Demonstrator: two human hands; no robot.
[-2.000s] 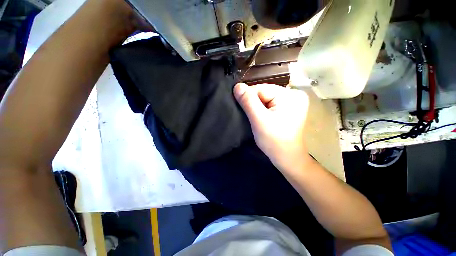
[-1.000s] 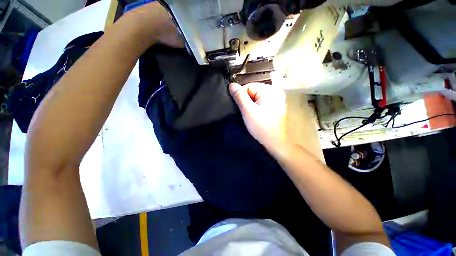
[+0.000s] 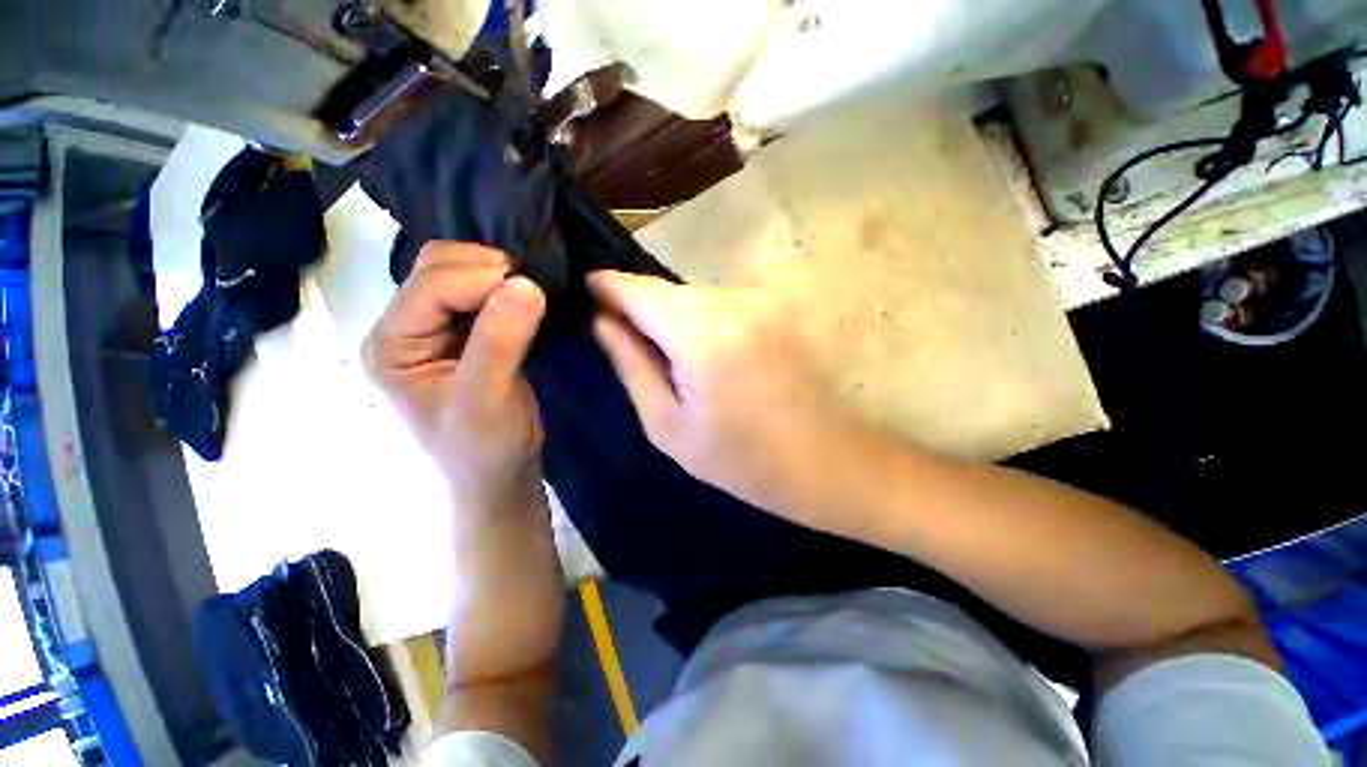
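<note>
A black bag panel (image 3: 645, 495) runs from under the sewing machine head (image 3: 195, 60) down into my lap. Its upper part is bunched near the presser foot (image 3: 528, 138). My left hand (image 3: 465, 352) pinches the black fabric between thumb and fingers just below the presser foot. My right hand (image 3: 735, 375) is beside it on the right, its fingertips on the same fabric, thumb and finger close together. The brown machine bed block (image 3: 652, 150) lies right of the needle area. The seam edge between my fingers is too dark to make out.
Loose black bag pieces (image 3: 248, 270) lie at upper left on the white table (image 3: 285, 450). Stacked zippered pieces (image 3: 300, 659) are at lower left. A red-handled tool (image 3: 1264, 45) and black cord (image 3: 1139, 225) are at upper right. A round pale-rimmed container (image 3: 1274, 300) is below them.
My left hand has come from behind the machine head to the front and now pinches the fabric beside my right hand. The view has shifted, and the fabric is more bunched.
</note>
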